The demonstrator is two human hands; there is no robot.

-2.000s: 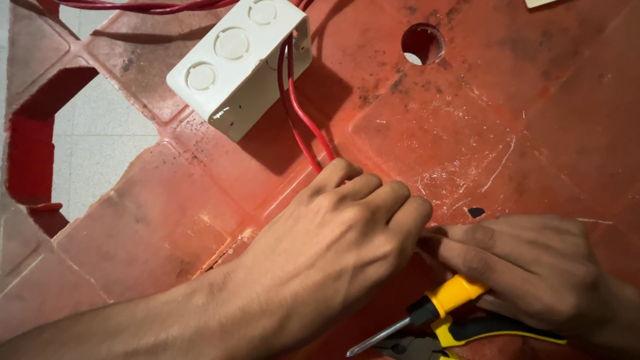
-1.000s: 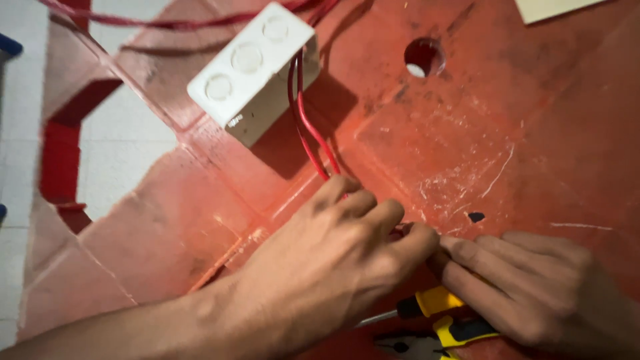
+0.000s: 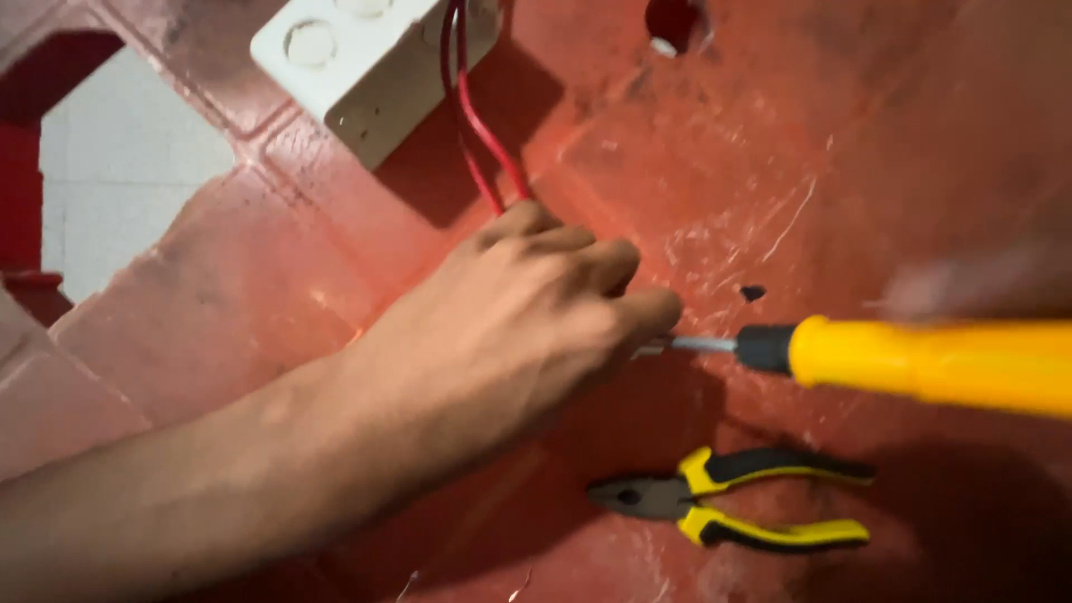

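My left hand is closed around two red insulated wires, which run down from a white plastic electrical box. The box lies tilted at the upper left of centre. A screwdriver with a yellow and black handle points leftward, its metal shaft reaching the fingertips of my left hand. What those fingertips grip is mostly hidden. Above the handle, at the right edge, a blurred shape seems to be part of my right hand; its grip does not show. Combination pliers with yellow and black handles lie below, jaws toward the left.
Everything rests on a worn red plastic surface with raised seams. It has a large cut-out at the left showing pale floor tiles, a round hole near the top, and a small dark hole right of my left hand.
My right hand has moved away from my left fingertips, toward the right. The screwdriver, lying by the pliers before, now points at my left hand. The pliers show whole. The view has come closer.
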